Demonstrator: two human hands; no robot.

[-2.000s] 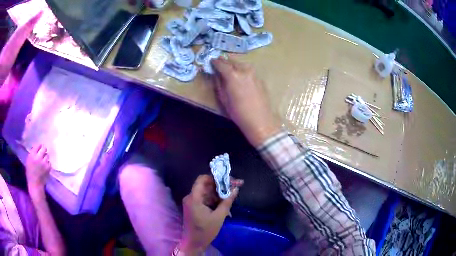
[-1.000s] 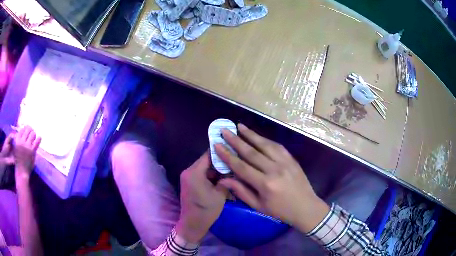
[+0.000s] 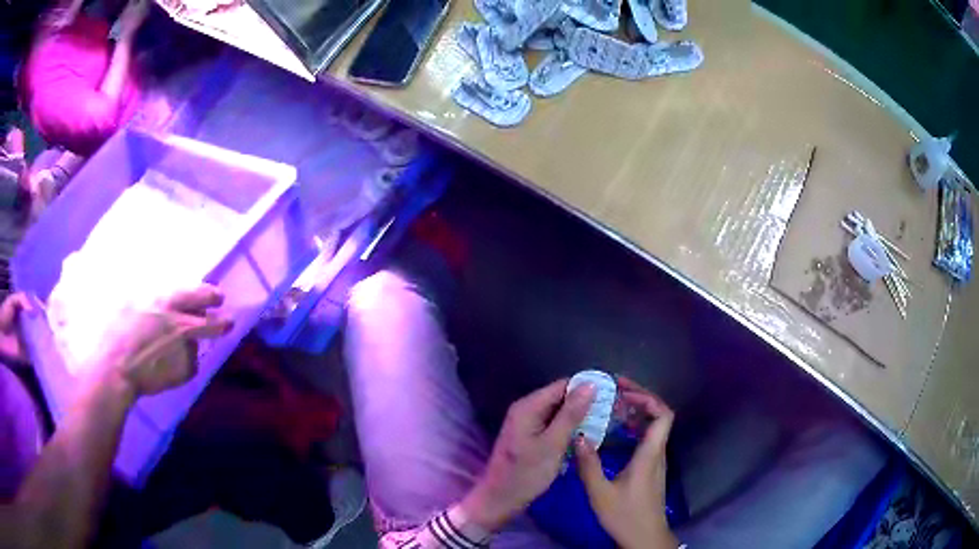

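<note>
A white oval sole-like part (image 3: 597, 407) is held over my lap, its smooth striped face up. My left hand (image 3: 531, 450) grips it from the left, thumb on its face. My right hand (image 3: 633, 461) is at its right side and lower end, fingers bent around the edge. What lies under the part is hidden. Several similar grey-white parts (image 3: 623, 52) lie in a pile at the back of the tan bench.
Cardboard mat (image 3: 848, 231) bears a small white cup (image 3: 867, 257), thin sticks and dark stains. Bottle (image 3: 930, 161) and packet (image 3: 953, 231) lie beyond. Phone (image 3: 399, 41) lies beside the pile. Blue tray (image 3: 247, 182) and another person's hand (image 3: 161, 343) are left.
My right hand first left the pile and lay flat on the part; now its fingers are bent at the part's edge. The part shows its smooth face instead of its recess. The view has shifted left.
</note>
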